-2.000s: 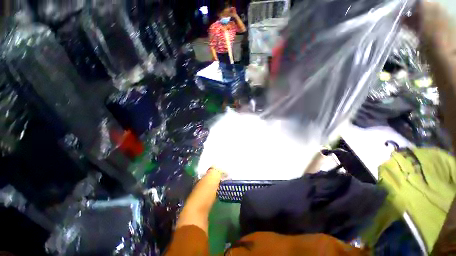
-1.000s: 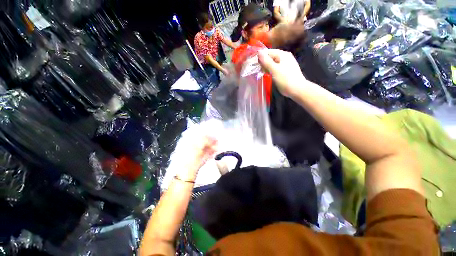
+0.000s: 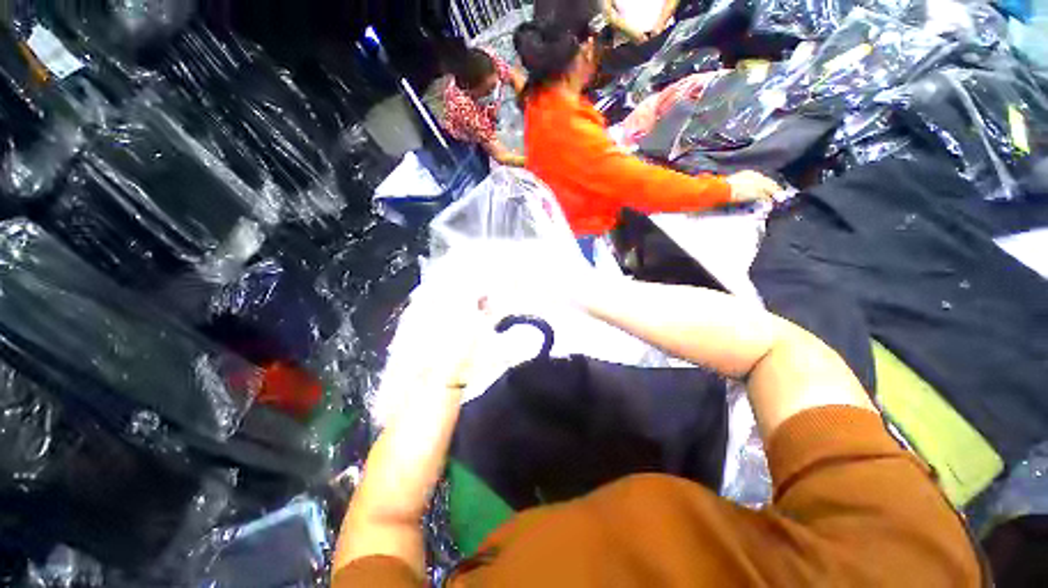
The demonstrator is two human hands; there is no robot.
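Note:
A dark jacket (image 3: 598,431) lies against my front, its black hanger hook (image 3: 532,327) pointing up over the white stack of empty polybags (image 3: 420,345). A clear polybag (image 3: 494,213) bulges up at the back of the stack. My left hand (image 3: 469,327) is over the stack, left of the hook. My right hand (image 3: 557,276) reaches across from the right, above the hook. Both hands are washed out by glare against the white plastic, so their fingers and any grip cannot be made out.
Bagged garments (image 3: 161,172) are piled on the left, more at the back right. A person in an orange-red top (image 3: 586,155) reaches over a dark garment (image 3: 896,253) on the right. A yellow-green jacket (image 3: 937,425) lies partly under it. Another person (image 3: 471,109) is behind.
My right hand has come down from its raised place to the stack. The clear bag has dropped and spread. The person in orange-red has turned rightward, and a dark garment now covers much of the yellow-green jacket.

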